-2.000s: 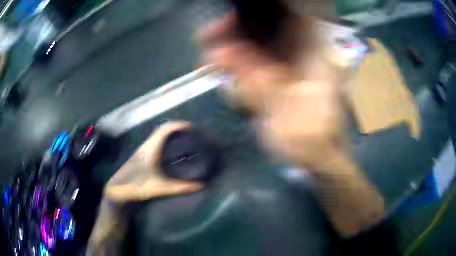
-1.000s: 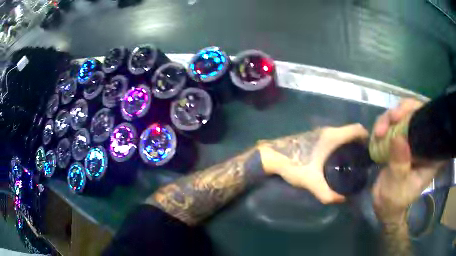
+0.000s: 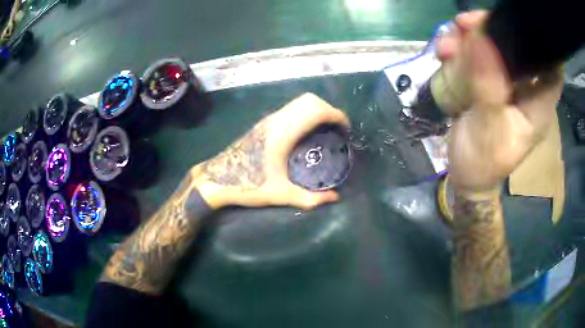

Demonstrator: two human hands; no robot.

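Observation:
My left hand (image 3: 282,157) is wrapped around a black cylindrical unit (image 3: 321,160) at the centre of the bench. Its plain dark end with small holes faces up. My right hand (image 3: 484,109) is raised at the upper right, closed around the electric screwdriver (image 3: 529,38). The thick black body runs out of the top of the frame, and a cream-yellow band (image 3: 450,90) shows beside my fingers. The screwdriver's nose points left, over the screw feeder (image 3: 410,80), apart from the unit. Its bit cannot be made out.
Rows of units with lit faces (image 3: 109,152) stand at the left. A pale metal rail (image 3: 276,63) edges the bench (image 3: 276,282). Silvery specks lie between unit and feeder. A tape roll (image 3: 444,198) and tan cardboard (image 3: 542,173) lie at the right, with a blue-and-white item (image 3: 553,282) below.
The view has swung right, so the feeder and cardboard show more. My right hand and screwdriver have moved away from the unit, up and right. My left hand still holds the unit.

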